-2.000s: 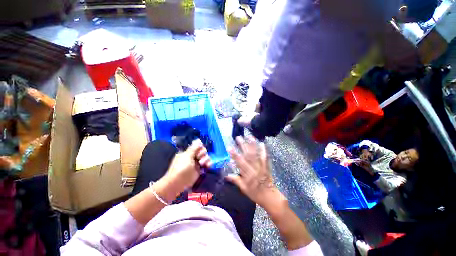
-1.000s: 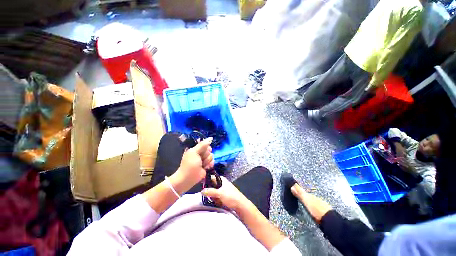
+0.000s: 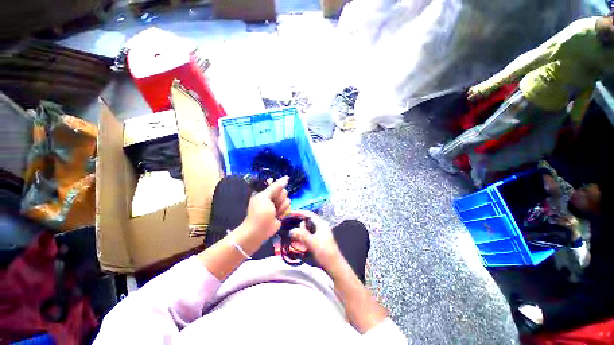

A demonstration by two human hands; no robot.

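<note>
My left hand (image 3: pixel 268 210) is closed above my left knee, at the near edge of the blue crate, with dark cord at its fingers. My right hand (image 3: pixel 311 240) holds a looped black cord (image 3: pixel 288 251) over my lap, a little lower and to the right. The blue plastic crate (image 3: pixel 259 127) stands just in front of my left knee. A tangled heap of black pieces (image 3: pixel 279 168) lies inside it.
An open carton (image 3: pixel 111 232) with black goods stands left of my leg. Behind it are a red stool (image 3: pixel 165 84) and an orange sack (image 3: pixel 60 162). At right, a person in yellow-green (image 3: pixel 555 84) and another blue crate (image 3: pixel 495 226) with a child beside or in it.
The cord loop now shows more openly at my right hand, which has moved slightly right and up. The person in yellow-green has shifted right. The leg and foot at lower right have gone from there.
</note>
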